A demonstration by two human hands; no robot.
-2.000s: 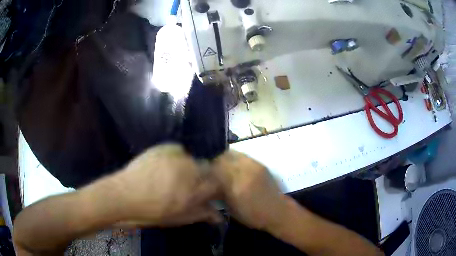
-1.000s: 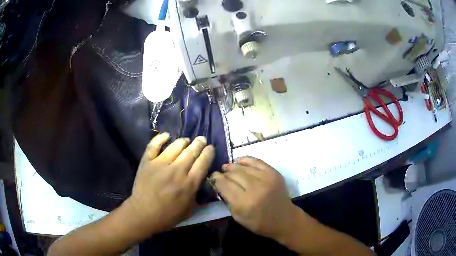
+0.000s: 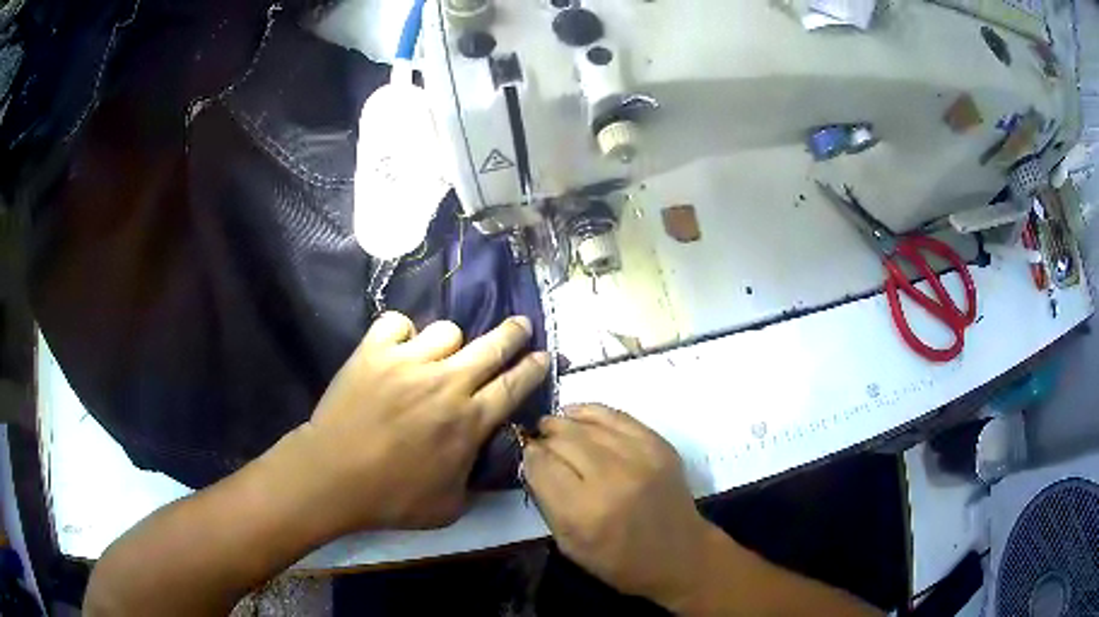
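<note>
Dark brown-black trousers [image 3: 205, 277] with pale seam stitching lie on the left of the table. A navy-blue piece [image 3: 488, 283] runs from under the presser foot [image 3: 524, 241] towards me, with a whitish stitched edge on its right side. My left hand [image 3: 422, 422] lies on the cloth, fingers spread and pressing the navy piece. My right hand [image 3: 615, 488] pinches the cloth's right edge near the table's front. A small orange-brown glint shows between the hands; I cannot tell what it is.
The off-white machine head [image 3: 723, 109] fills the upper right. A white oval plate [image 3: 398, 169] stands left of it. Red-handled scissors [image 3: 928, 295] lie on the right. A blue and silver piece [image 3: 841, 140] sits above them. A grey fan [image 3: 1055, 554] is at lower right.
Two seconds ago the hands were blurred and close together at the table's front edge. Now both are on the cloth. Since one second ago the left fingers have shifted slightly right along the navy piece.
</note>
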